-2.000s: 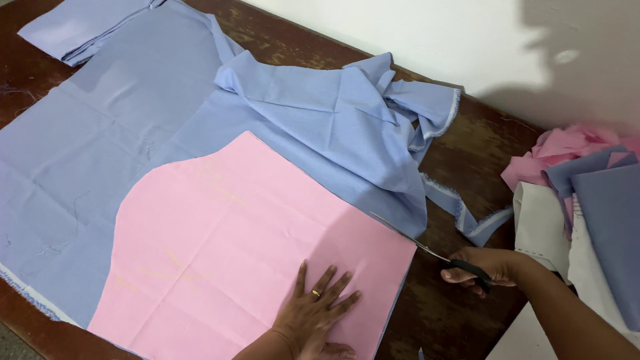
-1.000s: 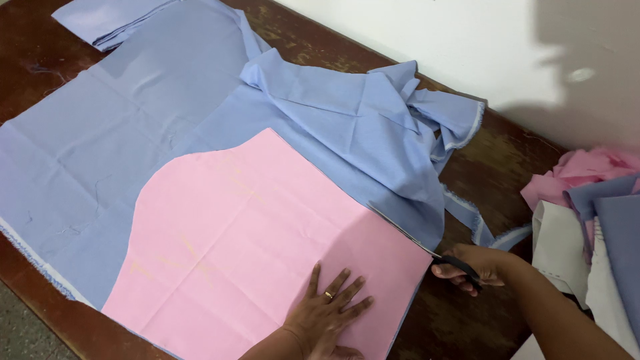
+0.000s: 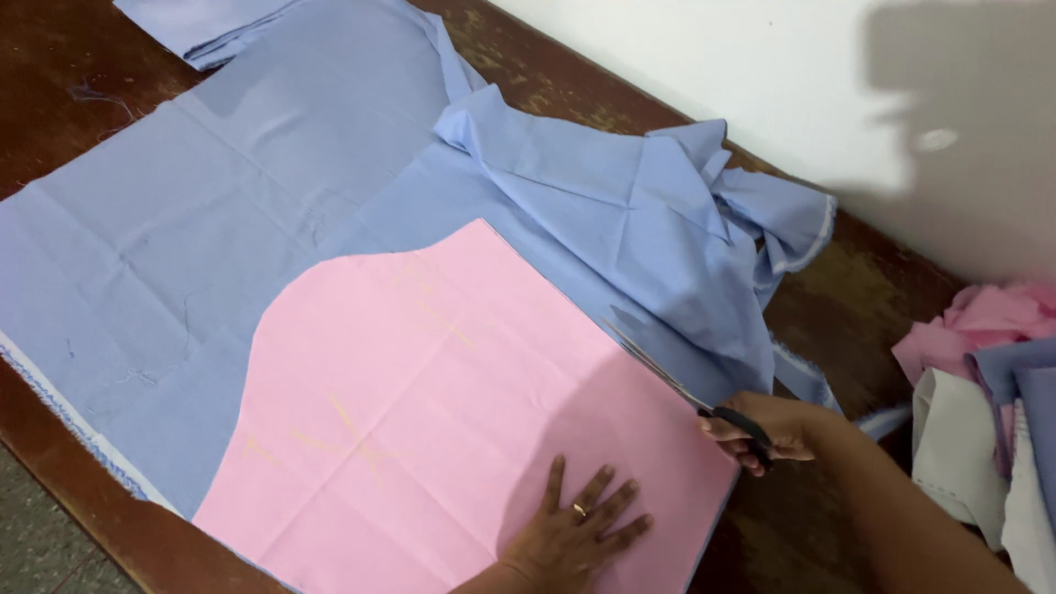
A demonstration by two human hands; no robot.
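A pink cut fabric piece (image 3: 396, 396) with faint yellow chalk marks lies flat on blue fabric (image 3: 223, 190). My left hand (image 3: 573, 528), a ring on one finger, presses on the pink piece near its lower right with fingers spread. Black-handled scissors (image 3: 660, 371) are held in my right hand (image 3: 763, 429) at the pink piece's right edge. Their blades point up and left along that edge, over the blue fabric. Beyond them, more of the blue fabric is bunched in folds, with a frayed pale edge.
Under the fabric is a worn brown wooden table (image 3: 850, 305), against a white wall (image 3: 742, 74). Folded blue fabric (image 3: 223, 25) lies at the far left. Pink fabric scraps (image 3: 990, 318) and white cloth (image 3: 957, 454) are piled at the right.
My right hand and the scissors have moved up along the pink piece's right edge, away from its lower right corner. My left hand still rests on the pink piece.
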